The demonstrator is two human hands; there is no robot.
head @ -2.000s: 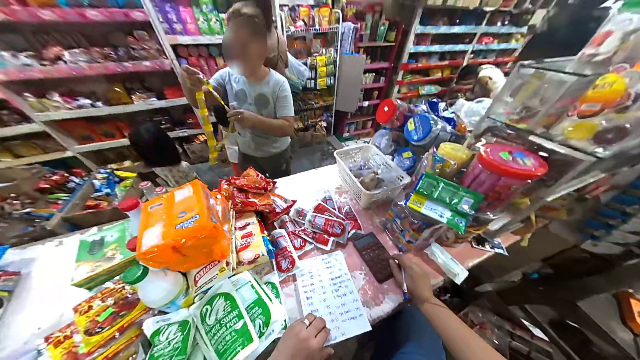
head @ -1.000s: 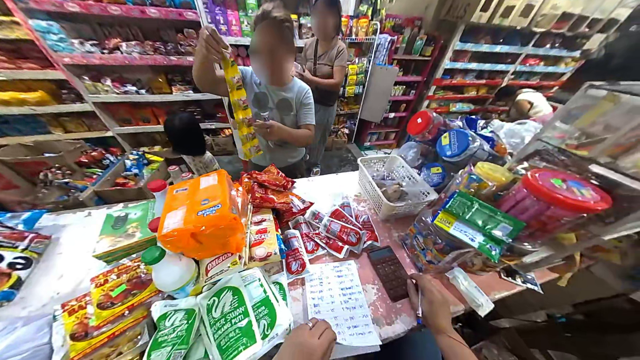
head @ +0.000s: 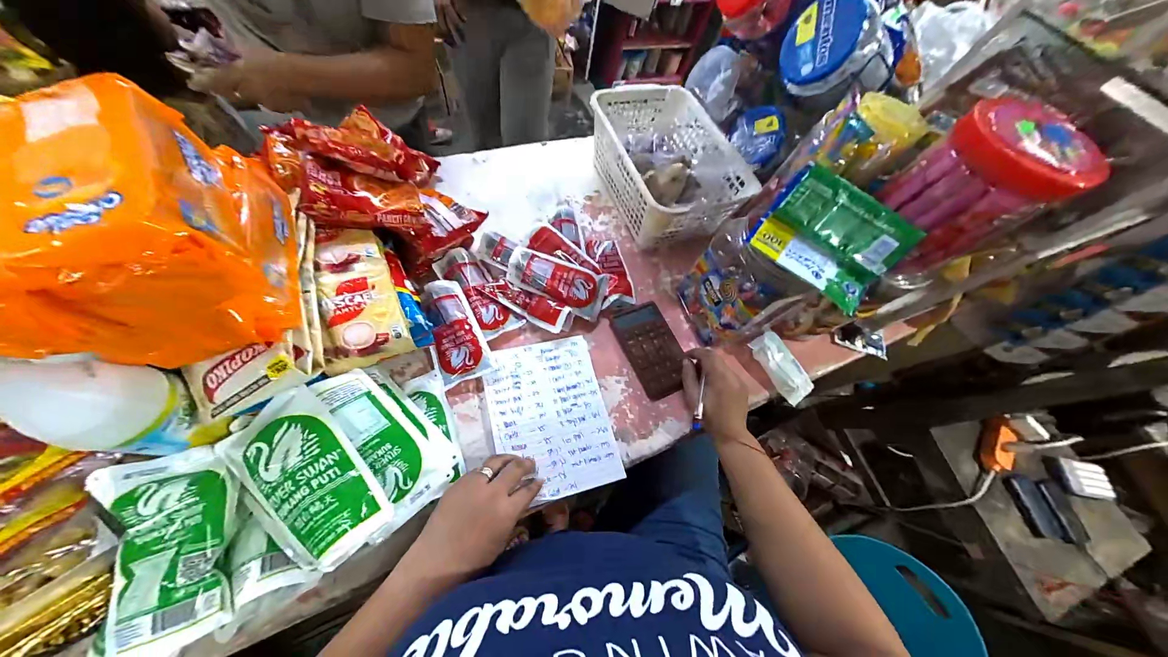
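Observation:
A sheet of handwritten paper (head: 557,411) lies on the worn counter. My left hand (head: 493,497), with a ring on one finger, rests on its lower left corner. A blue-and-white pen (head: 700,397) is held in my right hand (head: 719,392), beside the lower right corner of a dark calculator (head: 650,349). Red-and-clear sachets (head: 552,274) lie in a loose heap behind the paper. Left of the paper are green-and-white vinegar pouches (head: 306,474), a cream-coloured snack pack (head: 356,297), red noodle packs (head: 365,187) and a large orange plastic-wrapped pack (head: 137,228).
A white plastic basket (head: 639,205) holding bagged items stands at the back. To the right are a red-lidded jar (head: 1031,151), a blue-lidded tub (head: 826,46) and a green packet (head: 835,233). People (head: 365,64) stand across the counter. A teal stool (head: 912,593) is at lower right.
The view has tilted down and come closer to the counter. The person across no longer holds up the yellow sachet strip in view. My hands stay by the paper and calculator.

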